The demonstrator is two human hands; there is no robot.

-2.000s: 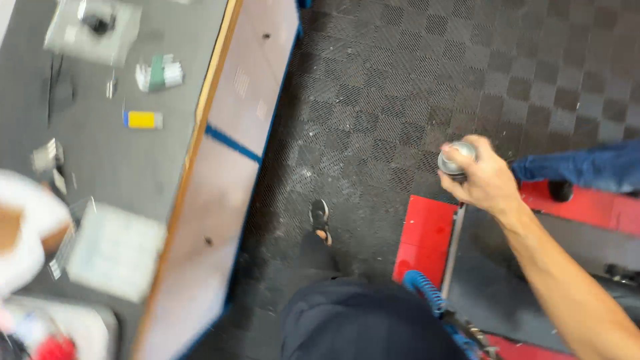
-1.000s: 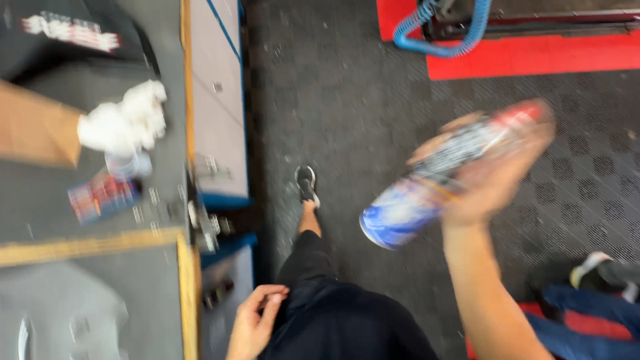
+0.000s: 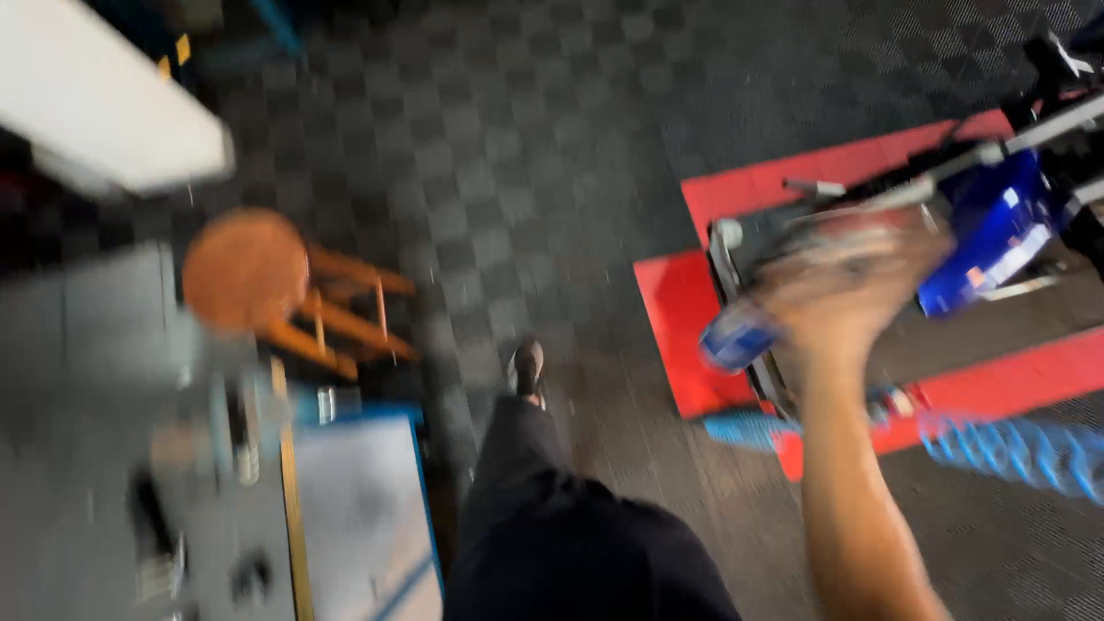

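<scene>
My right hand (image 3: 828,293) is closed around a spray can (image 3: 740,335), whose blue end points down and left; the picture is blurred there. The can and hand are above a motorcycle lift platform with red edging (image 3: 677,323). Just beyond the hand, blue bodywork (image 3: 992,233) of what looks like a motorcycle stands over the platform. My left hand is out of the picture.
A round wooden stool (image 3: 246,269) stands at the left beside a grey workbench (image 3: 207,517) holding blurred small items. A blue coiled air hose (image 3: 1018,453) hangs by the platform at the right. A white surface (image 3: 103,95) juts in at the upper left.
The view has shifted a lot, bringing the stool and blue bodywork in. My left hand, seen by my thigh one second ago, has left the view. My right hand still holds the can.
</scene>
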